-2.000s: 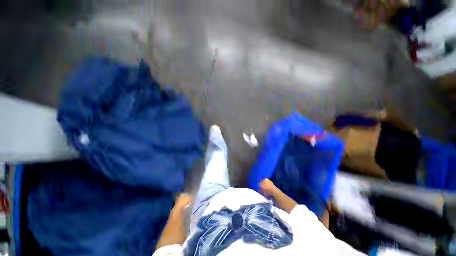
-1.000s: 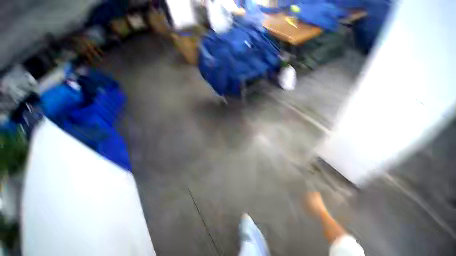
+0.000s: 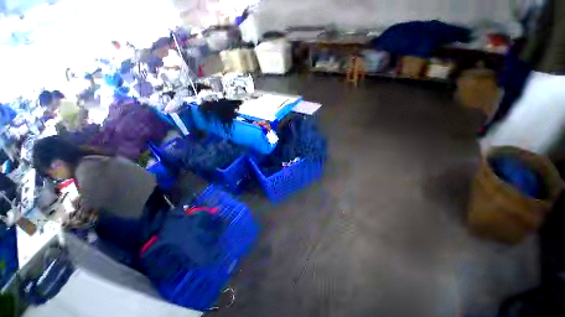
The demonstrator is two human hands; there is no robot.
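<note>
Neither of my hands shows in the head view. Nearest in front, at the lower left, a blue slatted crate [image 3: 217,263] stands on the floor with dark navy garments [image 3: 186,238] heaped in it and some red showing. A second blue crate [image 3: 288,181] with dark blue cloth stands further on, beside more crates. A round tan basket [image 3: 505,207] with blue cloth inside stands at the right.
A person in a grey-brown top [image 3: 118,186] bends at a machine table on the left. Crowded work rows lie behind. A white surface [image 3: 111,294] edges the lower left. Grey floor [image 3: 372,204] runs between crates and basket. A bench [image 3: 334,49] with dark cloth stands at the back.
The view has swung and lifted to another part of the workshop. The arm and foot seen a second ago have left the picture. The basket, seated person and crates now show.
</note>
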